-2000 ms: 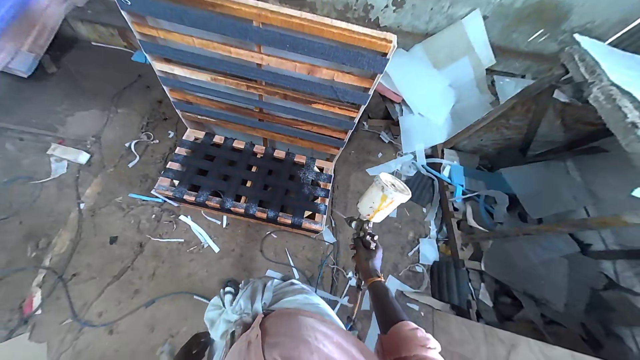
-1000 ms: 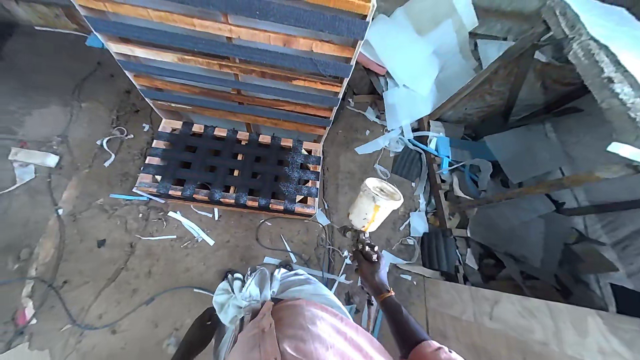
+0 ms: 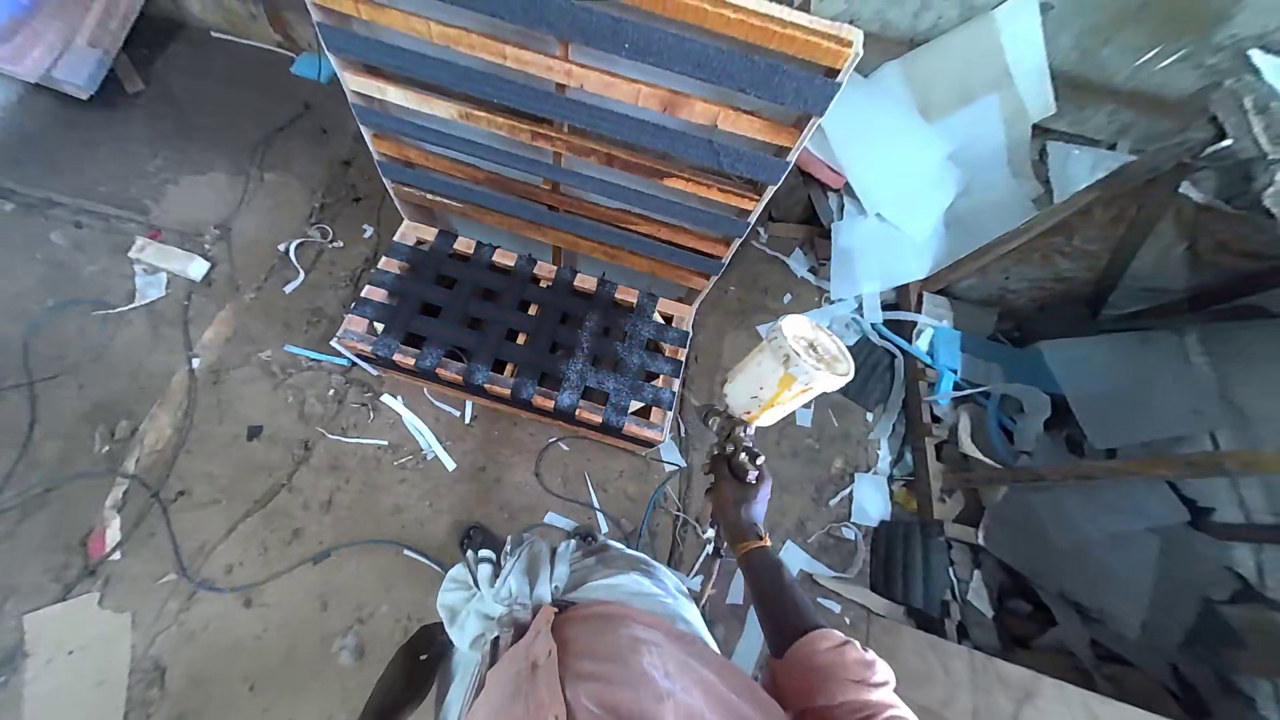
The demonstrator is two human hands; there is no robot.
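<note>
My right hand [image 3: 740,498] is closed around the handle of a spray gun [image 3: 737,445], whose stained white cup [image 3: 788,370] sits at its top, right of the furniture frame. Woven black webbing [image 3: 520,325] with whitish specks at its right side covers the low wooden base of the frame. Behind it rises a slatted wooden back [image 3: 600,130] crossed by dark webbing strips. Of my left side only part of the arm shows at the bottom edge; the left hand is out of view.
White foam sheets [image 3: 930,170] lie piled at the upper right. A wooden structure [image 3: 1090,470] with scraps stands on the right. A dark hose [image 3: 270,588] crosses the floor at left, among strips of scrap [image 3: 418,430]. A pale board [image 3: 78,655] lies at lower left.
The view has shifted somewhat. My right hand still holds the spray gun beside the frame; no other plain change.
</note>
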